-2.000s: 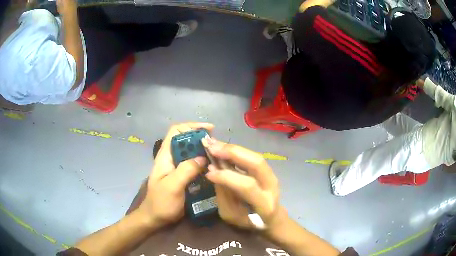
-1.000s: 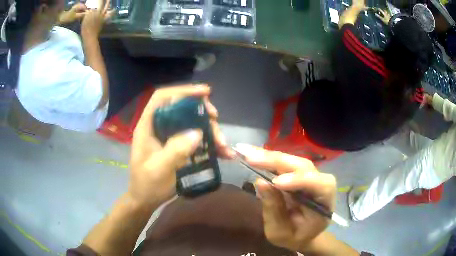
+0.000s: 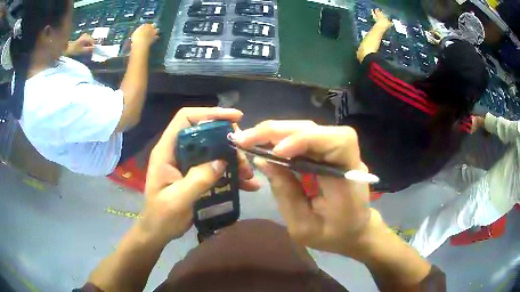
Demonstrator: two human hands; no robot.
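A dark teal mobile phone (image 3: 210, 149) is held upright in my left hand (image 3: 174, 185), with its back towards me. My left thumb lies across its middle and the fingers wrap its top. A pale label shows near its lower end. My right hand (image 3: 325, 185) grips dark tweezers (image 3: 299, 165) with a pale butt end. The tweezers' tip is at the phone's top right corner, by my right fingertips. A tiny pale spot shows at that corner; I cannot tell whether it is a part.
A stacked clear blister tray (image 3: 223, 61) of phones stands on the green bench (image 3: 299, 51). A loose dark phone (image 3: 329, 23) lies to its right. A person in white sits left; a person in black with red stripes sits right. Red stools (image 3: 130, 173) stand below.
The view has tilted up and shows more bench. My right hand and the tweezers have moved from beside the phone to its top right corner. The left hand still holds the phone.
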